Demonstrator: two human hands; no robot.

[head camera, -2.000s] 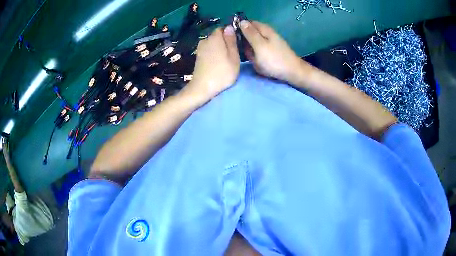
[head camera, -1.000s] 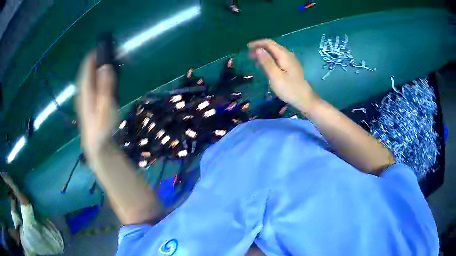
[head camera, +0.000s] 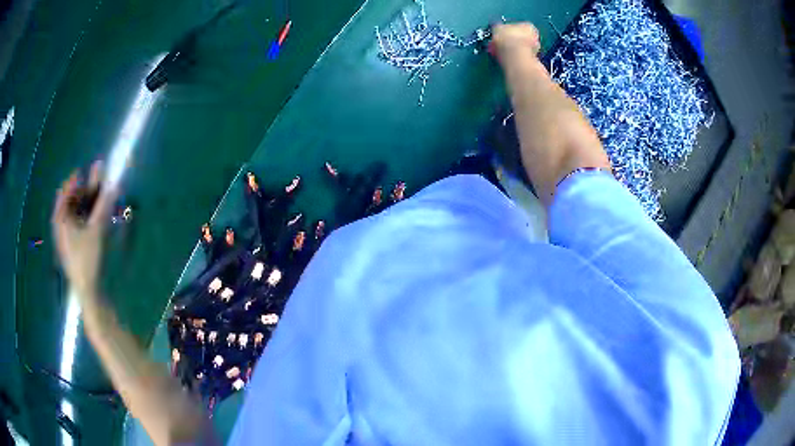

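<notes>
My left hand [head camera: 83, 209] is at the far left over the belt, blurred, with fingers curled around or beside a dark patch; whether it still grips a unit is unclear. A small light-tipped piece shows just right of it. My right hand [head camera: 516, 39] is at the top, fingers bent together at the right end of the small silvery clip heap [head camera: 414, 45]; its fingertips are too small to tell if a clip is between them. The pile of black wired units [head camera: 231, 300], with cream and orange ends, lies on the green bench left of my body.
A large clip pile [head camera: 636, 83] lies on a black tray [head camera: 697, 179] at the right, beside my right forearm. The green belt [head camera: 209, 113] curves along the left, carrying a black unit [head camera: 157, 80] and a red-and-blue tip [head camera: 279, 42]. Brownish objects [head camera: 767, 279] are at the right edge.
The view has turned. My hands first worked together, then parted; my left hand carried a dark unit out over the belt. My right hand has moved to the small clip heap and its fingers have closed.
</notes>
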